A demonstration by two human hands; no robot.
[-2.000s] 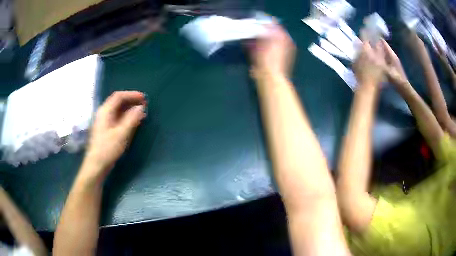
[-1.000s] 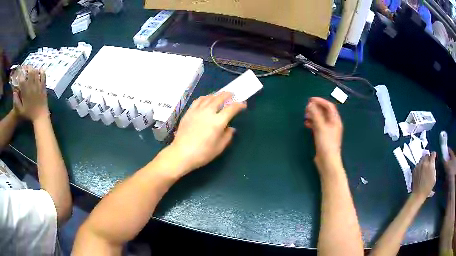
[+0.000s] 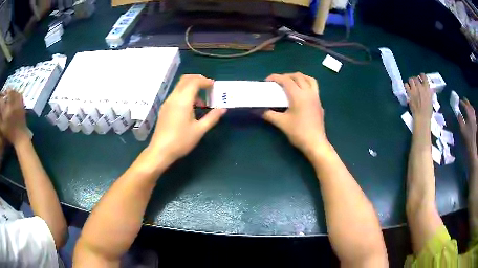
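Observation:
A long white carton [image 3: 249, 94] with small dark print near its left end is held level above the dark green tabletop, in the middle of the view. My left hand [image 3: 183, 118] grips its left end between thumb and fingers. My right hand [image 3: 300, 107] grips its right end the same way. Both carton ends are partly hidden by my fingers. A stack of white cartons [image 3: 118, 73] lies side by side at the left, its row of open end flaps facing me.
A smaller carton group [image 3: 36, 81] and a person's hand are at far left. A power strip [image 3: 125, 25], a cord [image 3: 225, 55] and a small white piece [image 3: 332, 63] are at the back. Paper slips [image 3: 439, 131] lie at right by a neighbour's hand.
My left hand has moved off the area beside the stack and my right hand has come in from the right. The carton, earlier under my left hand, is now held between both hands.

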